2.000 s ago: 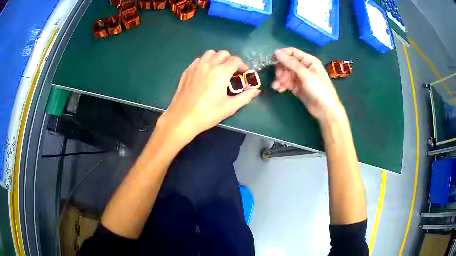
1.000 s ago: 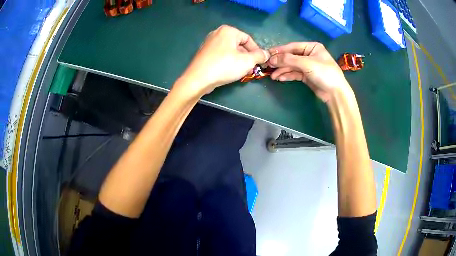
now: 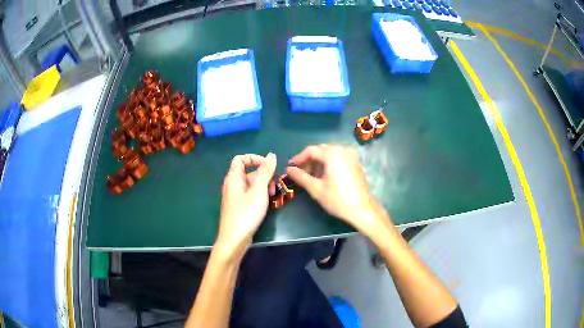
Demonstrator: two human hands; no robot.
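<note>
A copper coil pair (image 3: 282,191) is between my two hands near the bench's front edge, partly hidden by fingers, with a light piece at its middle. My left hand (image 3: 248,192) has its fingertips at the coil pair's left side. My right hand (image 3: 333,182) is at its upper right, thumb and index finger pinched close together; whether they hold a small piece cannot be seen. Another coil pair (image 3: 371,125) with a white piece and a wire end sticking up lies to the right.
An unworked coil pile (image 3: 154,118) is heaped at the bench's left. Blue bins with white contents stand at the far side: left (image 3: 229,123), middle (image 3: 318,102) and right (image 3: 413,66). A blue sheet on a white board (image 3: 45,218) lies beyond the left rail.
The view has tilted up, showing more of the bench, bins and coil pile. The coil pair has gone from my left hand's grip, faces up, to between both hands' fingertips.
</note>
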